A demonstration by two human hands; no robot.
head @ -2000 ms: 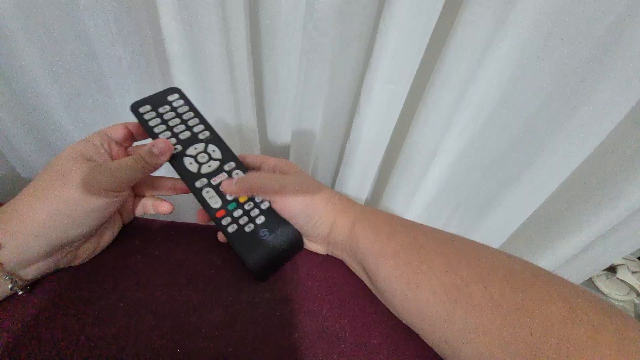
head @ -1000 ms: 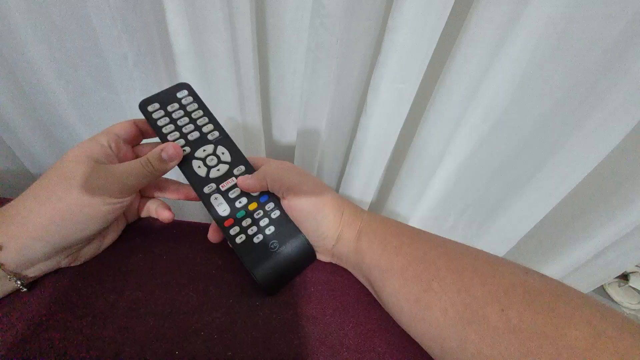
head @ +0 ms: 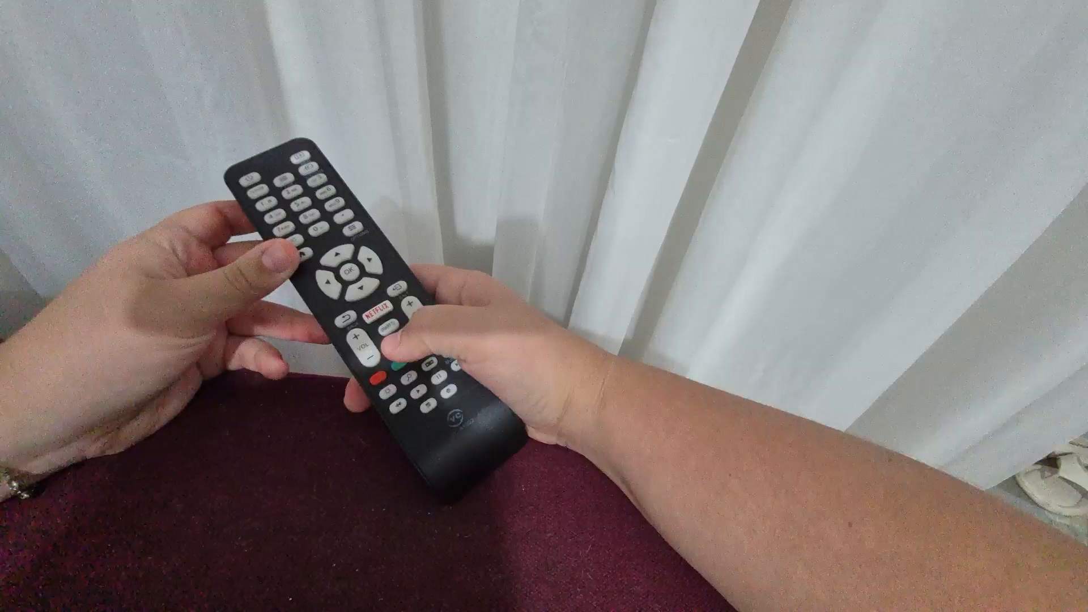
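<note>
A black TV remote control (head: pixel 442 446) with white buttons and a few coloured ones is held tilted, its number keys toward the upper left and its rounded end toward the lower right. My left hand (head: pixel 183 297) grips the left edge near the number keys, thumb on top and some fingers partly hidden behind it. Around the lower half is my right hand (head: pixel 484 344), its thumb lying over the buttons beside the volume key and a fingertip showing at the remote's left edge. The remaining right fingers are hidden beneath the remote.
Dark red fabric (head: pixel 280 510) spreads below my hands. Behind the remote hangs a white curtain (head: pixel 544 153) in long folds. At the far right edge, a pale object, perhaps a sandal (head: pixel 1054 489), lies partly out of view.
My right thumb has shifted over the lower buttons and now covers some coloured ones that showed one second ago. Both hands have kept hold of the remote.
</note>
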